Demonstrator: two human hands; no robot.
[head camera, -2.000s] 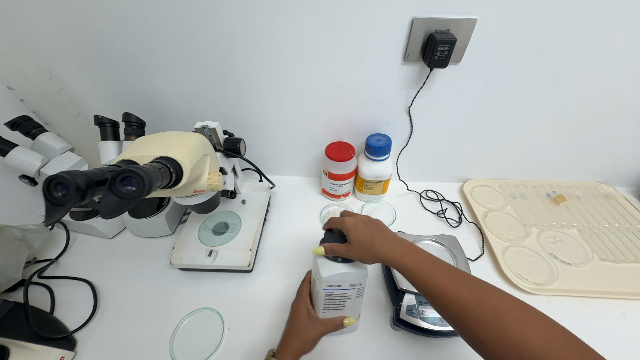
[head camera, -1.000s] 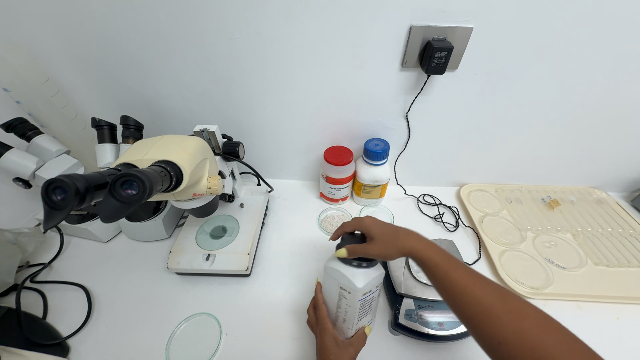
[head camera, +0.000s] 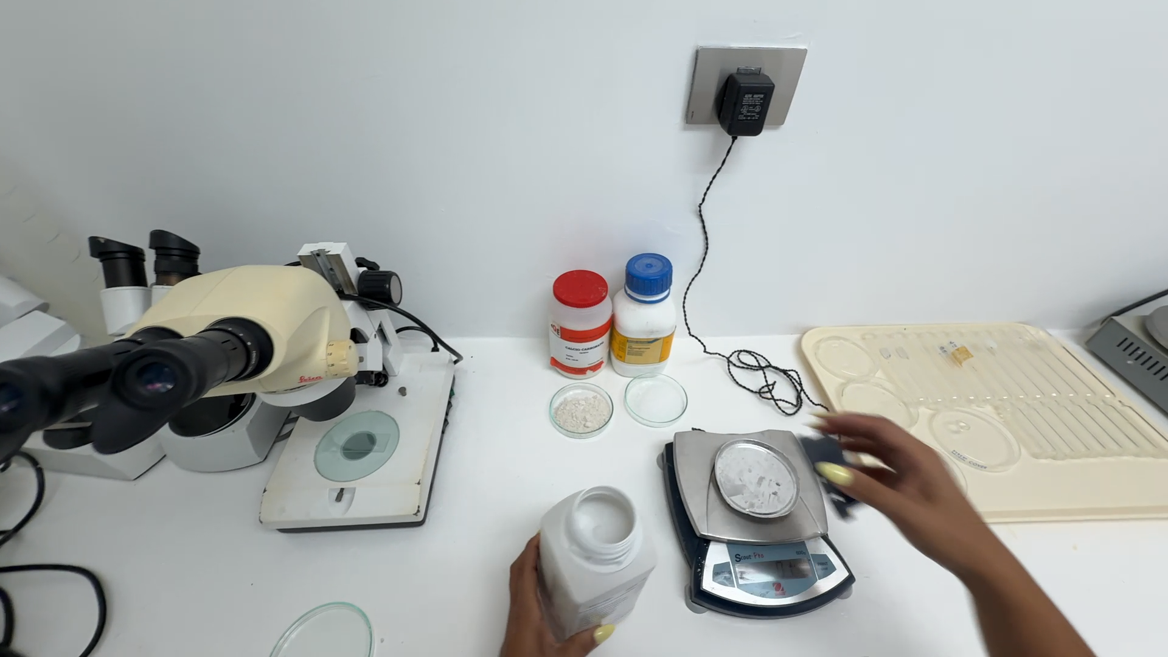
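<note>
My left hand (head camera: 538, 602) holds an uncapped white plastic bottle (head camera: 598, 566) upright, its round mouth facing up. A dark screw cap (head camera: 829, 465), blurred, is in the fingers of my right hand (head camera: 890, 484), just right of the scale. On the steel pan of the digital scale (head camera: 776, 538) sits a round metal dish (head camera: 756, 479) with whitish residue or powder. Behind the bottle stand a glass petri dish of pale granular powder (head camera: 582, 411) and another glass dish (head camera: 656, 401). A red-capped jar (head camera: 580, 324) and a blue-capped bottle (head camera: 644, 319) are beside each other near the wall.
A stereo microscope (head camera: 246, 319) is at left, with other microscopes behind it. A glass dish (head camera: 327, 634) lies at the front left. A beige molded tray (head camera: 1077, 497) lies at right, near a grey device (head camera: 1131, 351). A black cord (head camera: 703, 237) runs from the wall adapter (head camera: 746, 102) to the bench.
The dark cap has come off the white bottle, and my right hand has moved right with it, uncovering the scale pan and its metal dish. My left hand still holds the bottle.
</note>
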